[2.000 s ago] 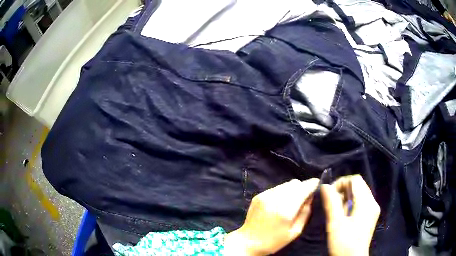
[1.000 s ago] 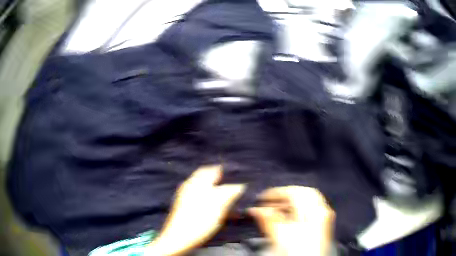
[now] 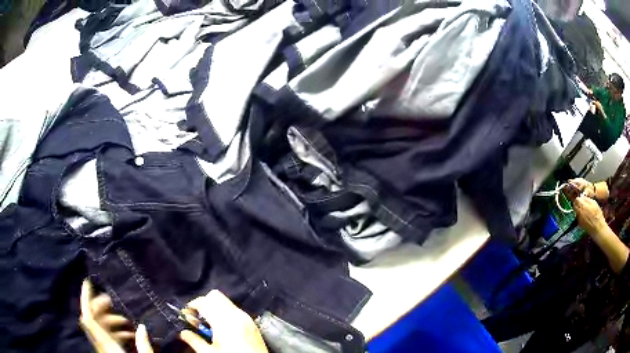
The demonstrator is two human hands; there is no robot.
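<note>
A dark navy denim garment [image 3: 159, 241] lies spread on the table, with stitched seams and a curved armhole or neck opening showing grey inside. My left hand [image 3: 103, 323] is at the bottom left over the garment, slightly blurred, fingers and thumb apart, with no cloth visibly pinched. My right hand [image 3: 224, 325] is just to its right, closed on thread snips [image 3: 202, 329]. Their thin silver tip points up and left over a stitched seam, and a blue part of the grip shows between the fingers. Both hands are cut off by the bottom edge.
A pile of navy and grey garments [image 3: 414, 89] covers the far side of the pale table [image 3: 421, 276]. Blue crates [image 3: 442, 324] stand beside the table's right edge. At the right, a person's hands [image 3: 587, 200] hold a whitish loop. Another person in green [image 3: 608, 117] is farther back.
The view has swung right, bringing the pile, table edge, crates and people into view. My hands now appear lower left. My left hand's fingers have spread from their earlier pinch near my right hand.
</note>
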